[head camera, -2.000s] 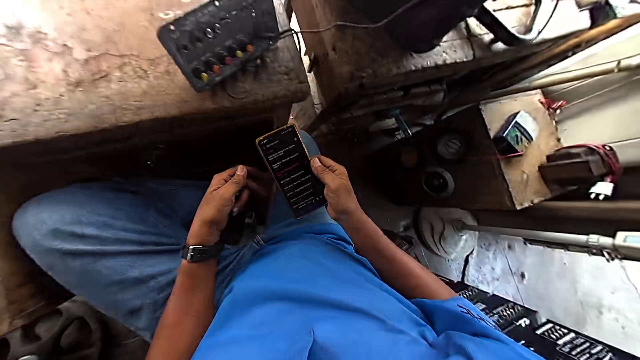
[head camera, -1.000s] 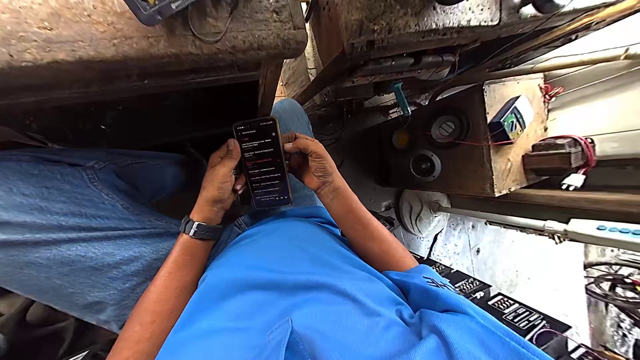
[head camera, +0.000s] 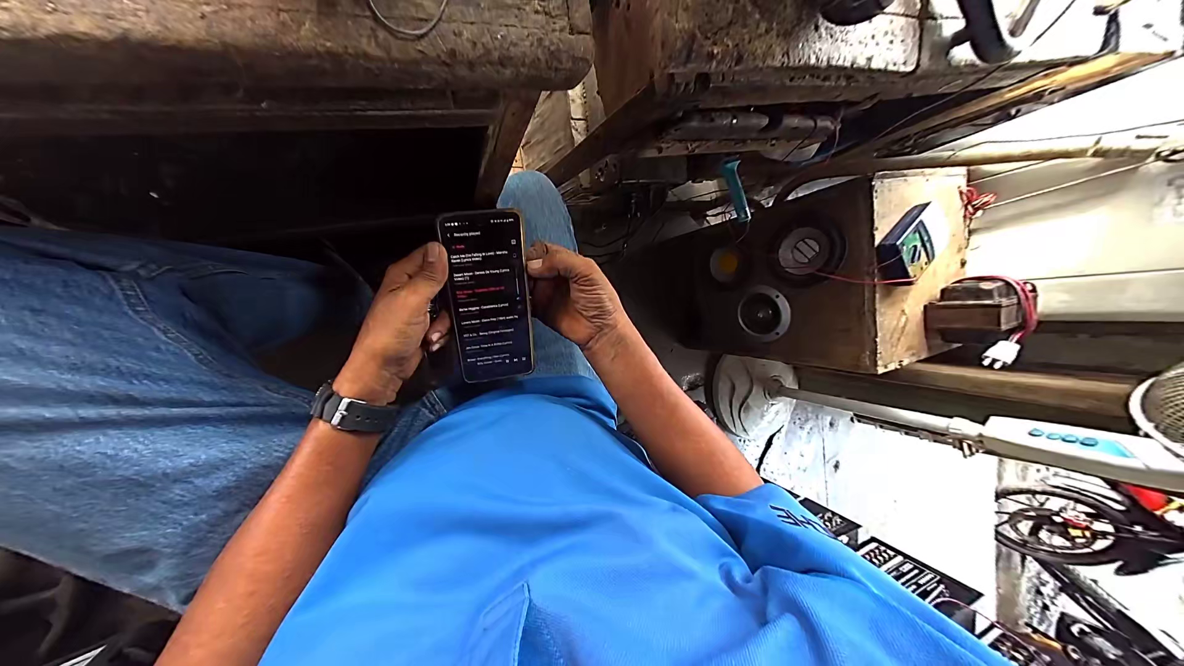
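A smartphone (head camera: 487,296) in a yellowish-edged case is held upright above my lap, its lit screen showing a dark list with writing. My left hand (head camera: 400,319), with a black-strapped wristwatch (head camera: 351,413) on the wrist, grips the phone's left edge, thumb along the side and fingers partly behind it. At the phone's right edge, my right hand (head camera: 575,294) holds on with the thumb near the upper side; its other fingers are curled and partly hidden behind the phone.
A worn wooden bench (head camera: 277,46) edges the top left. To the right stand a wooden speaker box (head camera: 786,277) with round drivers, a digital meter (head camera: 908,245) on it, a transformer (head camera: 980,307) with red wire and a plug, a pedestal fan's pole (head camera: 879,413) and a motorcycle (head camera: 1064,523).
My left hand, apart from the phone two seconds ago, is now against its left edge. The view has shifted, and the black panel with sockets on the bench has left it.
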